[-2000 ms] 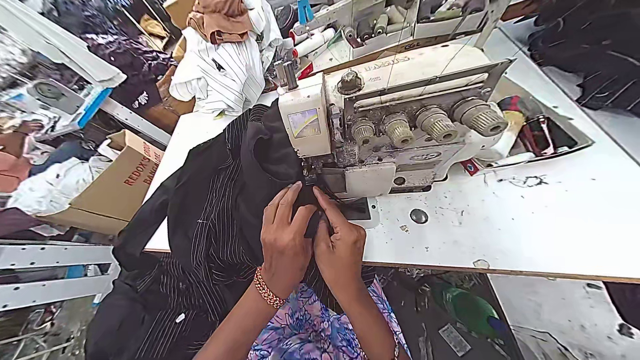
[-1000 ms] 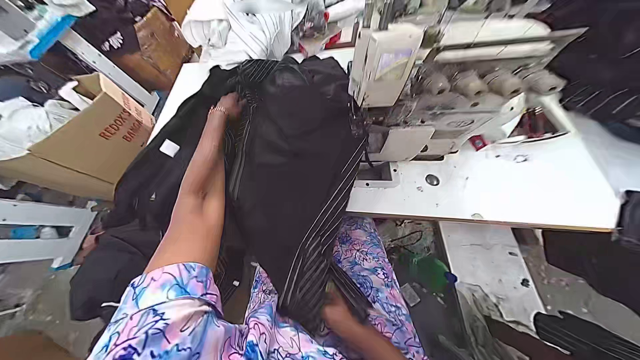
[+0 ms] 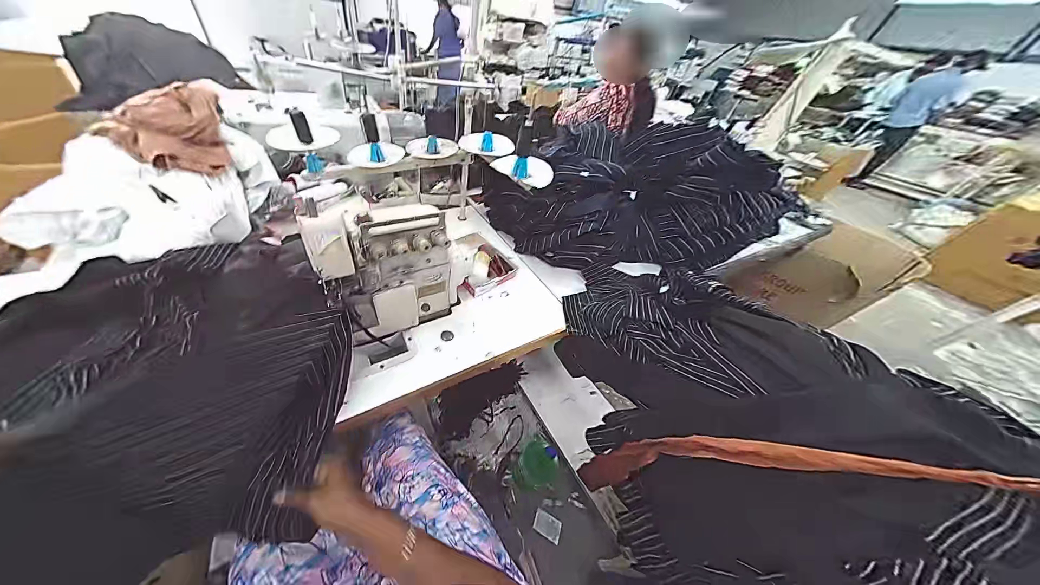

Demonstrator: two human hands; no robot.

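A black pinstriped garment [image 3: 162, 390] spreads over the left of the white sewing table [image 3: 504, 313] and hangs over its front edge. My right hand [image 3: 325, 491] is at the garment's lower right edge, blurred, its fingers against the cloth; whether they grip it is unclear. At the far left edge a blurred bit of skin shows beside the cloth, too little to tell how my left hand is. The overlock sewing machine [image 3: 406, 268] stands just right of the garment, with thread cones [image 3: 301, 126] on the stand behind it.
Black pinstriped garments [image 3: 650, 195] are heaped to the right, with more dark cloth and an orange strip [image 3: 772, 455] nearer. White cloth [image 3: 138, 195] and a brown cloth [image 3: 175, 126] lie at the back left. A person [image 3: 621, 89] is beyond the heap. A cardboard box [image 3: 821, 268] stands right.
Both hands were by the machine's needle area, then apart on the garment. The garment has shifted left, away from the machine. The view has swung up and right.
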